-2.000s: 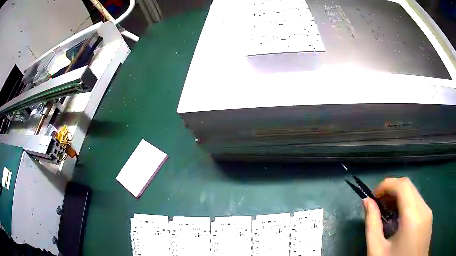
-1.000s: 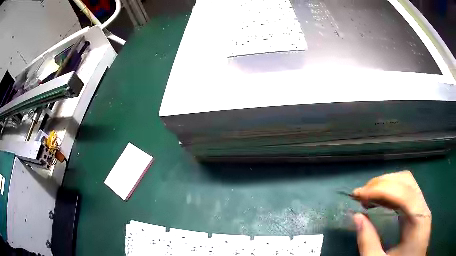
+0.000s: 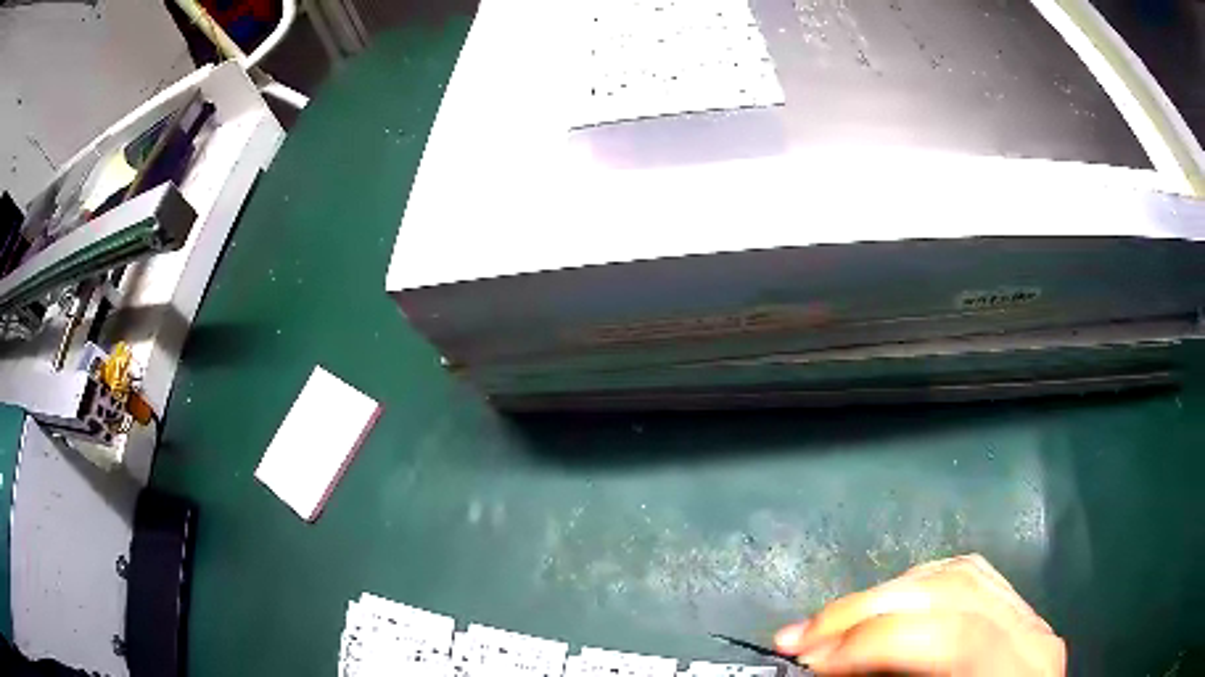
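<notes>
My right hand is at the bottom right, bare, with its fingers pinched on dark tweezers. The thin tip points left, just above the right part of a white PCB panel. The panel lies on the green mat and is cut off by the bottom edge. I cannot tell if the tips touch it. My left hand is not in view. A white pad with a pinkish edge lies flat on the mat at the left.
A stack of framed stencils fills the upper right, with another white panel on top. A white machine with rails stands at the left. A long black case lies at the lower left edge.
My right hand has moved left and down towards the panel with the tweezers. The view has shifted, so the pad and stencil stack appear further left. The panel shows less at the bottom.
</notes>
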